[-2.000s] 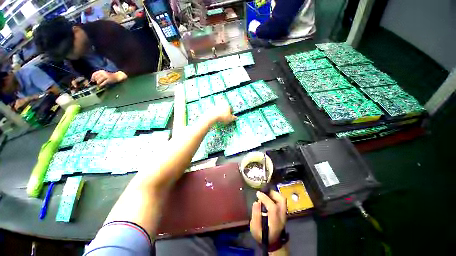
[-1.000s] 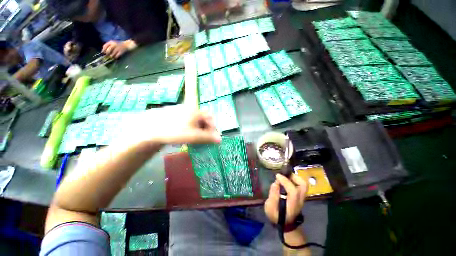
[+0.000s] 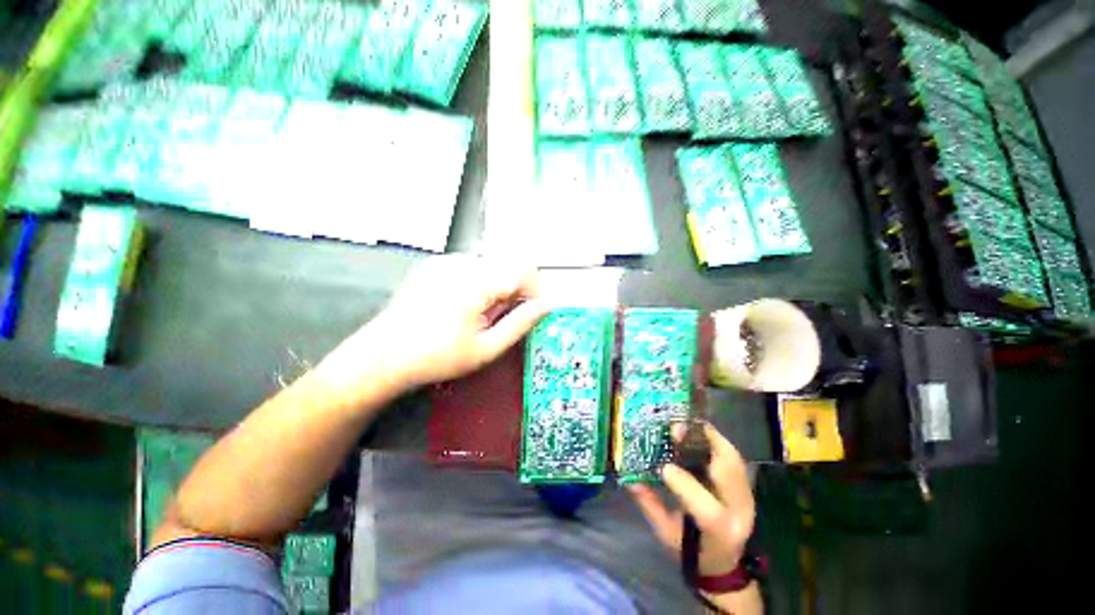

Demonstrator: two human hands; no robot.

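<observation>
Two narrow green circuit boards, a left one (image 3: 564,396) and a right one (image 3: 656,378), lie side by side with a small gap on the dark red work pad (image 3: 474,421). My left hand (image 3: 474,318) is at the upper left corner of the left board, thumb and fingers close together; whether they touch or hold anything is unclear. My right hand (image 3: 714,499) is closed around the black handle of the soldering iron (image 3: 690,451), at the right board's lower right corner. The iron's tip is not clearly visible.
The white waste cup (image 3: 787,345) stands right of the pad, with the yellow sponge (image 3: 812,430) below it. A black box (image 3: 949,396) is farther right. Rows of boards (image 3: 684,87) cover the back, with filled trays (image 3: 973,180) at far right. A separate board (image 3: 96,282) and blue stick (image 3: 17,276) lie left.
My left hand has come back from the rear rows to the pad, where two boards now lie, separated slightly. My right hand has moved the iron from the cup to the right board. The view has tilted downward.
</observation>
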